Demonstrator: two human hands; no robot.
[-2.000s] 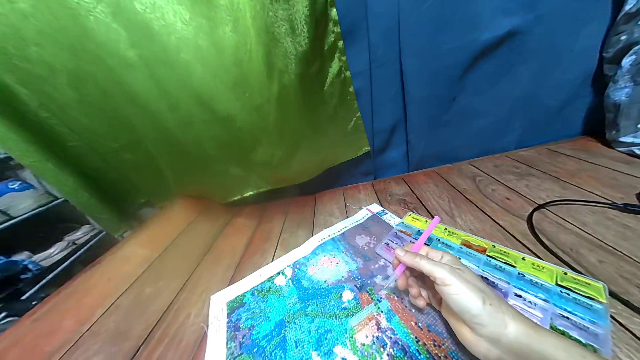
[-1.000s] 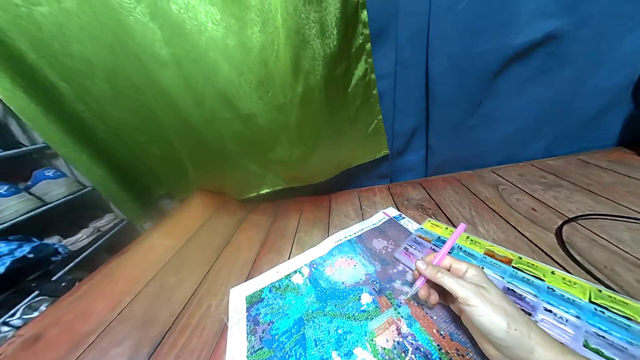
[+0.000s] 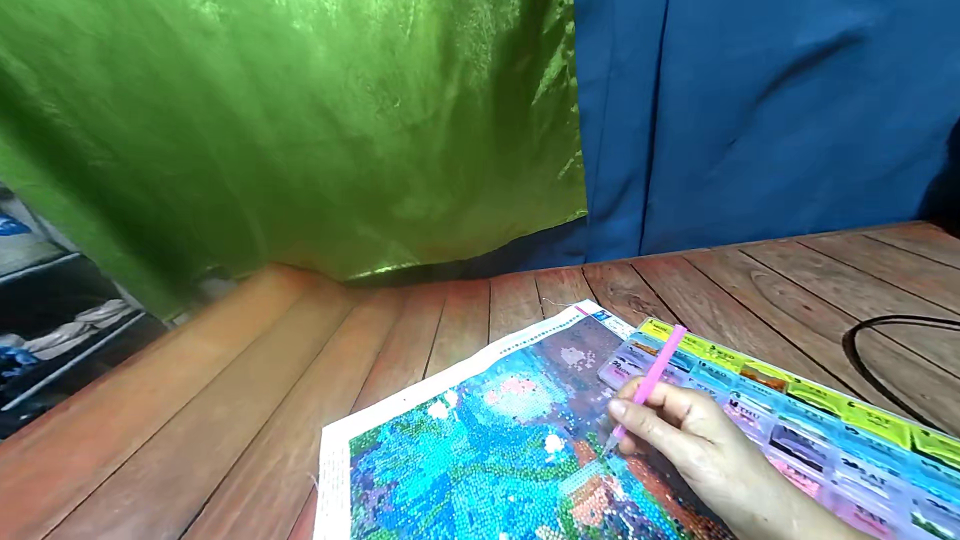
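Note:
My right hand [image 3: 697, 435] grips a pink diamond-painting pen [image 3: 654, 381] between thumb and fingers. The pen's tip touches or hovers just over the lower right part of a diamond-painting canvas [image 3: 457, 457], which is covered with small blue, green, purple and orange drills and has a white border. Beside the canvas, partly under my right hand, lies a compartment box [image 3: 814, 397] with rows of yellow, blue and purple lids, some holding drills. My left hand is not in view.
Wooden planks [image 3: 247, 405] carry the canvas and the box. Behind them hang a shiny green cloth [image 3: 315, 135] and a blue cloth [image 3: 765, 120]. A black cable [image 3: 851, 349] curves at the right. Shelves with folded cloth [image 3: 75, 330] stand at the far left.
My right hand with the pen has come down from above the canvas to its surface since two seconds ago. The view has shifted slightly.

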